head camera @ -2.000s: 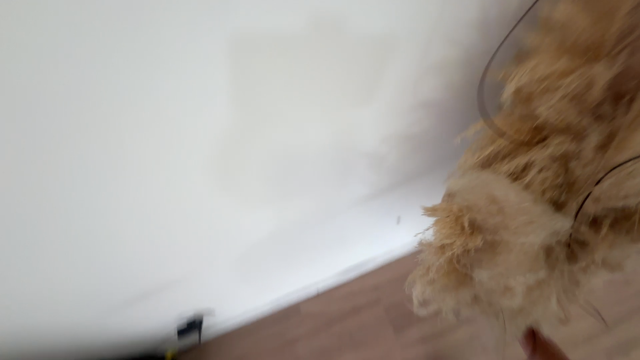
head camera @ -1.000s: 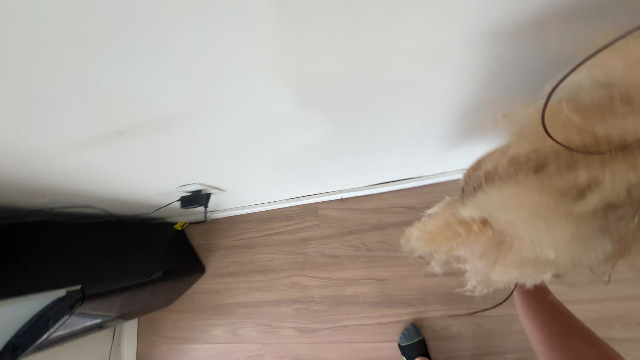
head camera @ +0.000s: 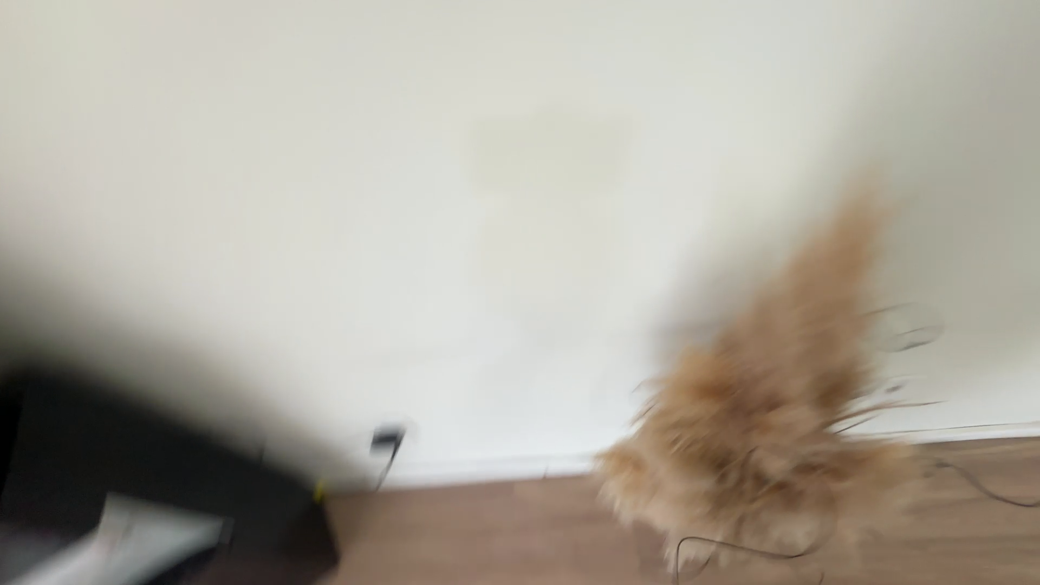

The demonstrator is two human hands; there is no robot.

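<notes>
A large bunch of tan, feathery dried pampas grass (head camera: 764, 406) stands in the right half of the view, against the white wall and above the wood floor. Its top leans up and to the right. A thin dark cable (head camera: 756, 552) crosses its lower part, and thin loops (head camera: 906, 329) show at its right side. The picture is blurred. Neither my left hand nor my right hand is in view, so what they hold or touch is hidden.
Black furniture (head camera: 154, 455) is at the lower left, with a white object (head camera: 138, 540) on it. A black plug adapter (head camera: 387, 439) with a cord sits low on the white wall (head camera: 366, 203). A dark cable (head camera: 987, 487) lies at the right on the wood-look floor (head camera: 487, 536).
The forearm and the socked foot seen a second ago are out of the frame. More of the pampas grass shows now. The view has shifted upward and to the right.
</notes>
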